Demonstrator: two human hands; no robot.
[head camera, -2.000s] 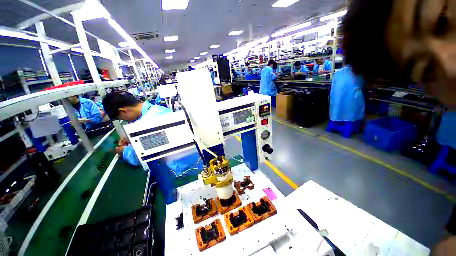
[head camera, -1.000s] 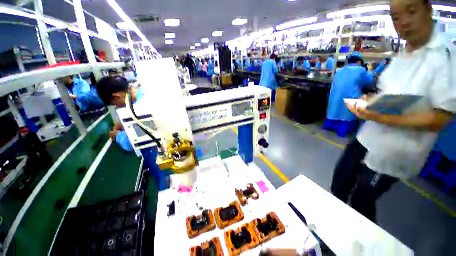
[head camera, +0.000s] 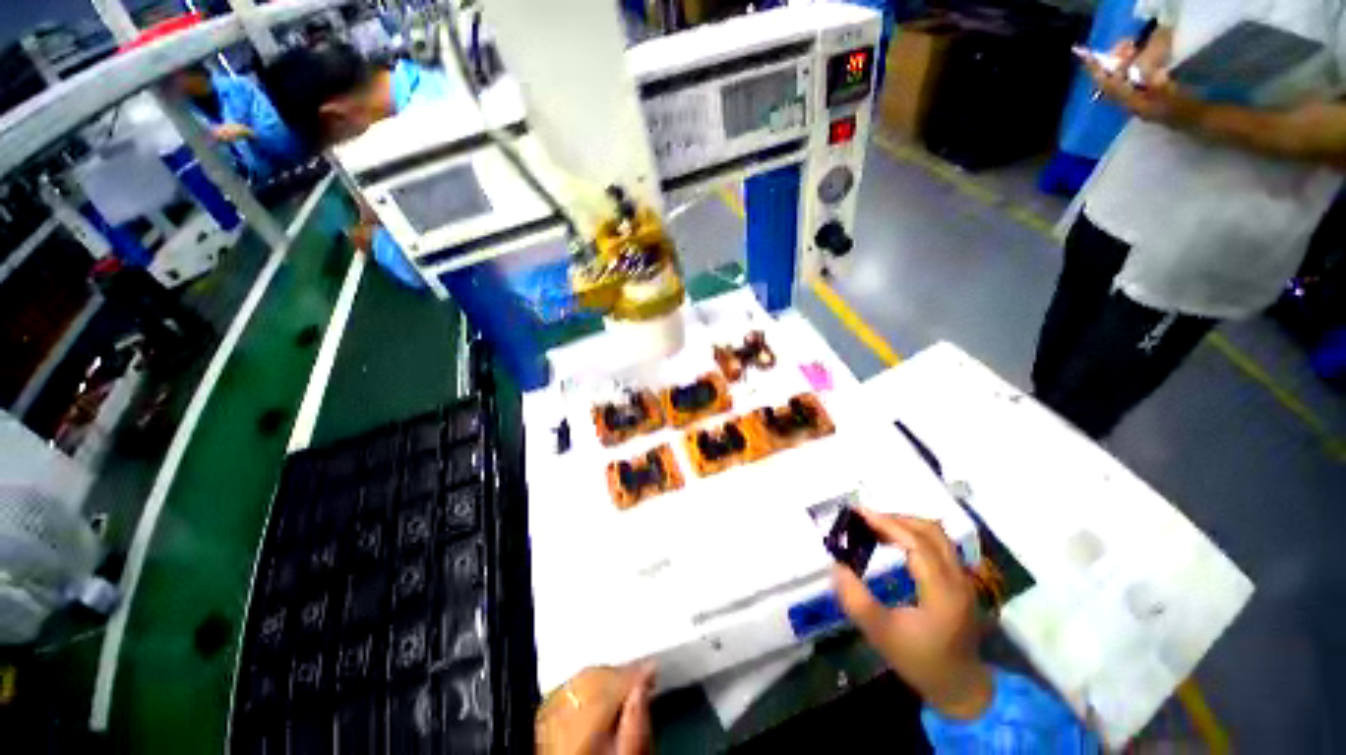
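My right hand (head camera: 930, 602) holds a small black plastic housing (head camera: 850, 541) between fingertips over the front right of the white machine table (head camera: 605, 575). My left hand (head camera: 595, 711) is low at the table's front edge, partly cut off by the picture's bottom; I cannot tell whether it holds anything. Several orange fixtures (head camera: 644, 477) with dark centres sit in rows on the table. The brass-gold press head (head camera: 632, 266) hangs over the back of the table, with a pale cylinder below it.
A black blister tray (head camera: 369, 590) lies left of the table, beside the green conveyor belt (head camera: 192, 590). A white side board (head camera: 1092, 546) is at right. A control panel (head camera: 836, 162) stands behind. A person (head camera: 1203, 192) holding a flat object stands at upper right; another bends behind the machine.
Both my hands have come into view, the right with a black housing. The view has tilted down, showing more of the tray and table front. The press head now appears farther right than one second ago.
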